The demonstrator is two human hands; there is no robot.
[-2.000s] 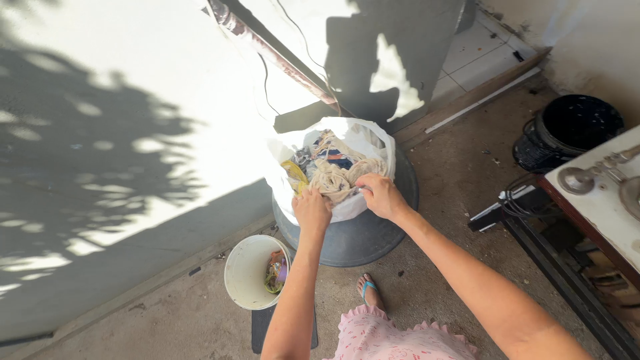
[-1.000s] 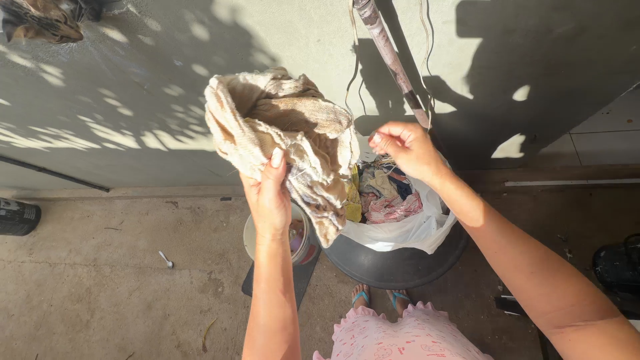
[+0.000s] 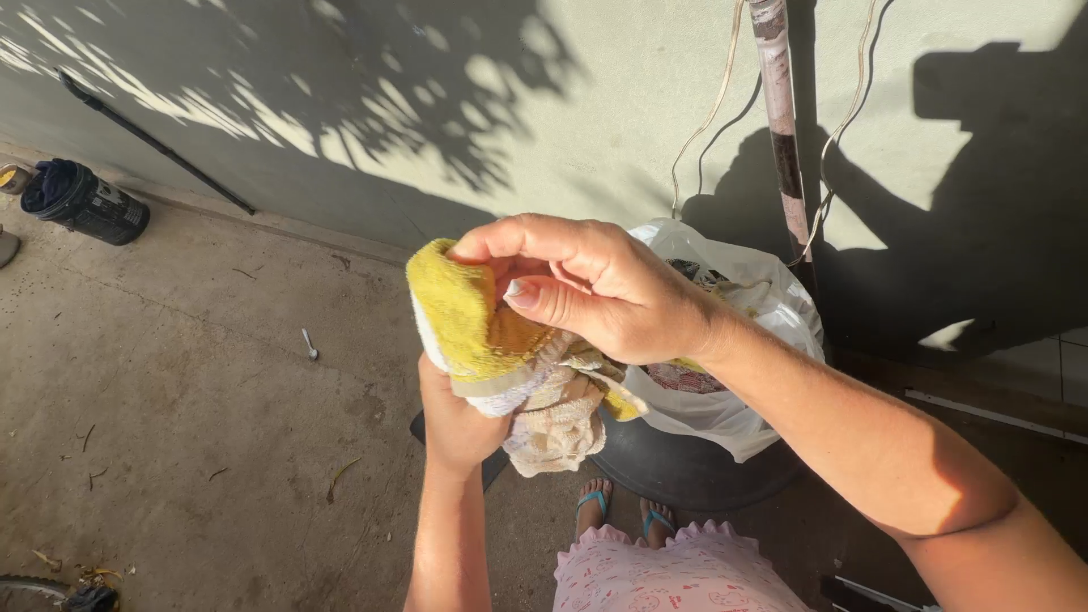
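Note:
My left hand (image 3: pixel 459 421) grips a bundle of cloths from below, its fingers hidden behind the fabric. A yellow and white terry cloth (image 3: pixel 463 319) lies on top of the bundle, and a beige cloth (image 3: pixel 557 429) hangs beneath it. My right hand (image 3: pixel 586 276) is curled over the yellow cloth, with fingertips at its upper edge and the thumb lifted off. Behind my right wrist, a white plastic bag (image 3: pixel 731 425) stands open with more cloths inside. It rests on a round dark surface (image 3: pixel 697 463).
A painted wall (image 3: pixel 578 161) runs behind, with a pole (image 3: pixel 780 119) and cables near the bag. At the left stand a black bucket (image 3: pixel 98 208) and a leaning dark pipe (image 3: pixel 161 144). A small spoon (image 3: pixel 309 343) lies on the concrete floor (image 3: pixel 255 425).
My right hand has moved from beside the bag to the bundle in my left hand. A yellow cloth now shows on the bundle. The view has shifted left.

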